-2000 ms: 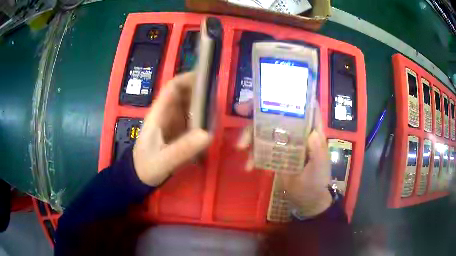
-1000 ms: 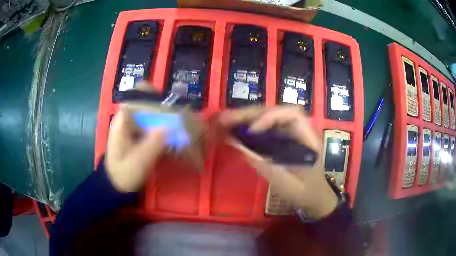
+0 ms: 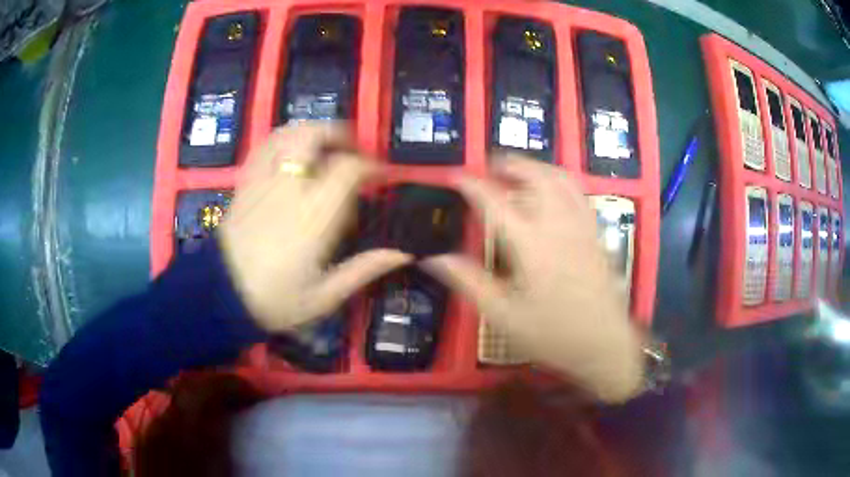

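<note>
My left hand [image 3: 289, 228] and my right hand [image 3: 550, 270] meet over the middle of the red-orange phone tray [image 3: 371, 70], both blurred. Their fingers and thumbs close around the dark upper part of a phone back [image 3: 401, 321], whose lower end lies in a bottom-row pocket. Another phone back [image 3: 317, 343] lies in the pocket to its left, mostly hidden by my left hand. Several black phone backs [image 3: 427, 88] fill the top row. A gold handset [image 3: 615, 233] lies face up at the lower right; another [image 3: 494, 340] is partly under my right hand.
A second red tray [image 3: 736, 312] of gold handsets stands to the right. A blue pen [image 3: 682, 172] and a black pen [image 3: 704, 224] lie between the trays. A shiny strip [image 3: 51, 186] runs along the green bench at left.
The two phones held apart above the tray are now down at the lower middle pockets, backs up. My hands have come together. The trays sit slightly higher and further left in view.
</note>
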